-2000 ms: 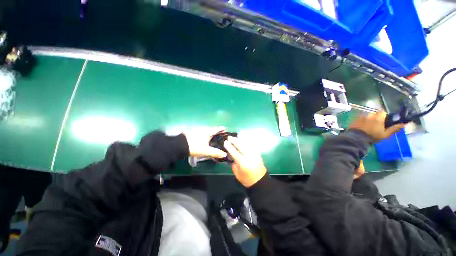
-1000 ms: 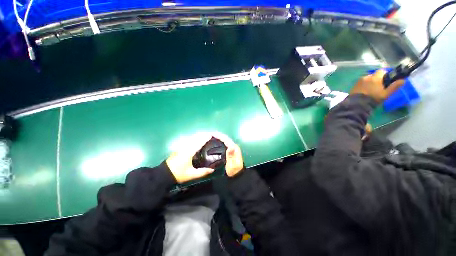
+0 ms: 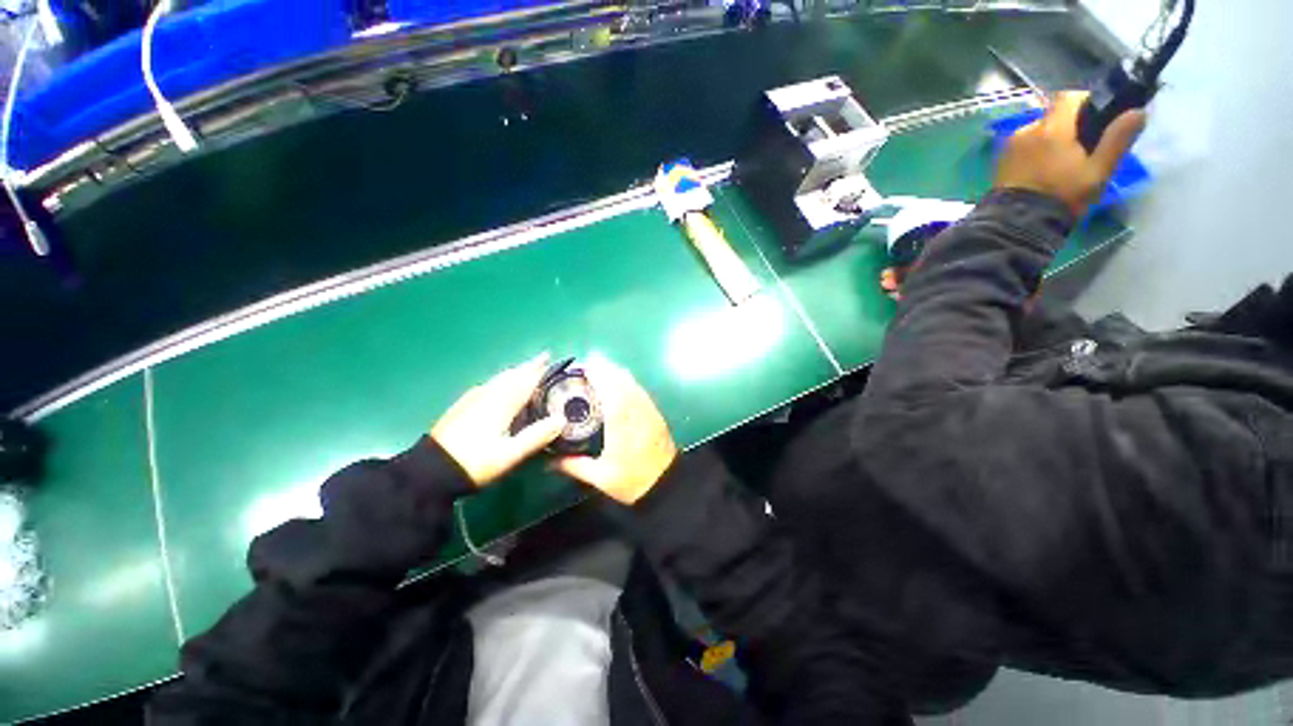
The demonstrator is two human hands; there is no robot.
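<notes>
My left hand [image 3: 496,423] and my right hand [image 3: 625,434] hold a round black camera head [image 3: 574,409] between them, above the front part of the green bench [image 3: 355,369]. Its round face with a dotted ring and dark centre points up toward me. A thin dark piece stands up at its left edge, by my left fingertips. Both hands touch the head. The palms and the underside of the head are hidden. A pale cable [image 3: 475,542] hangs at the bench's front edge, below my left hand.
A yellow item [image 3: 720,258] lies below a blue-white block [image 3: 682,187]. A black fixture with silver-white top [image 3: 811,163] stands to its right. At right, a neighbour's hand [image 3: 1056,153] grips a black corded tool [image 3: 1115,102]; a white camera [image 3: 925,224] is by the fixture. Blue bins [image 3: 255,57] line the back.
The camera head has turned so its dotted face shows, where a dark side showed before. The pale cable has come into view. The view has shifted; the neighbour's white camera is now more visible.
</notes>
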